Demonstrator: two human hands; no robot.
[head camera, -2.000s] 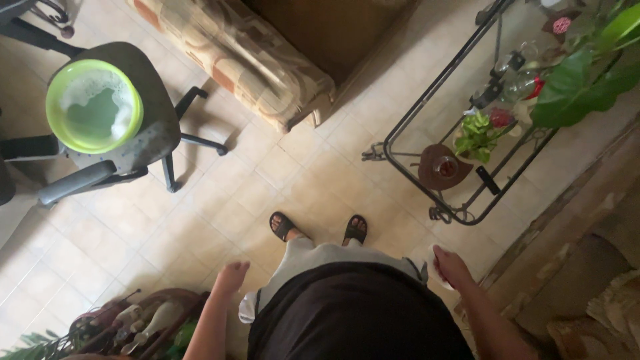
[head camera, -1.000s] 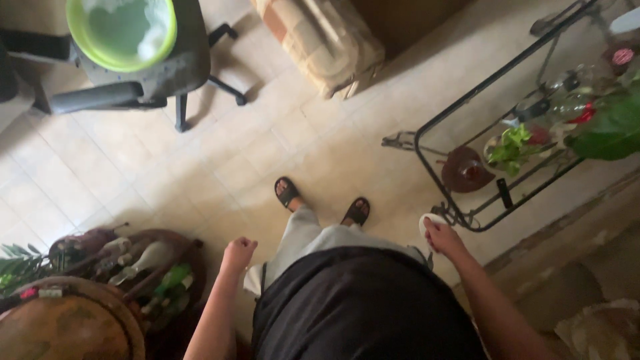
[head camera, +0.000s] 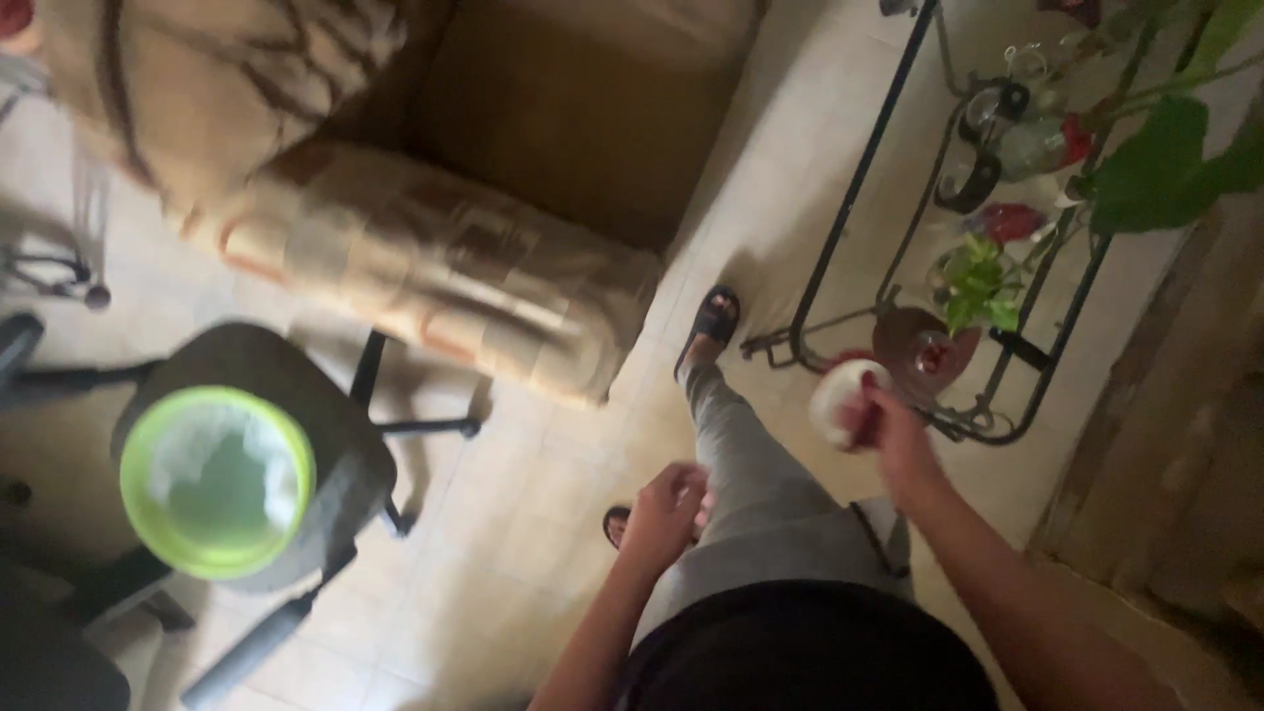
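Observation:
My right hand (head camera: 894, 425) grips a white and red round object (head camera: 842, 403), blurred, beside the near corner of a glass table with a dark metal frame (head camera: 857, 183). Over the grey trousers hangs my left hand (head camera: 673, 502), its fingers loosely curled with nothing seen in them; blur hides the palm side. A lime-green basin (head camera: 133, 484) of foamy water rests on the seat of a dark office chair (head camera: 346, 425), left of my left hand. On the glass table stand a leafy green plant (head camera: 980, 286), a brown dish (head camera: 904, 346) and several glass items.
A patterned fabric armchair (head camera: 474, 286) reaches in from the top, between the office chair and the glass table. Large green leaves (head camera: 1155, 183) overhang the table's right side. Chair legs (head camera: 430, 428) spread over the tiled floor (head camera: 513, 474). At the right edge is a brown, worn-looking surface (head camera: 1165, 444).
The view has swung strongly. Both hands have come up in front of the body, and the white and red object now shows more fully in my right hand. One foot has stepped forward.

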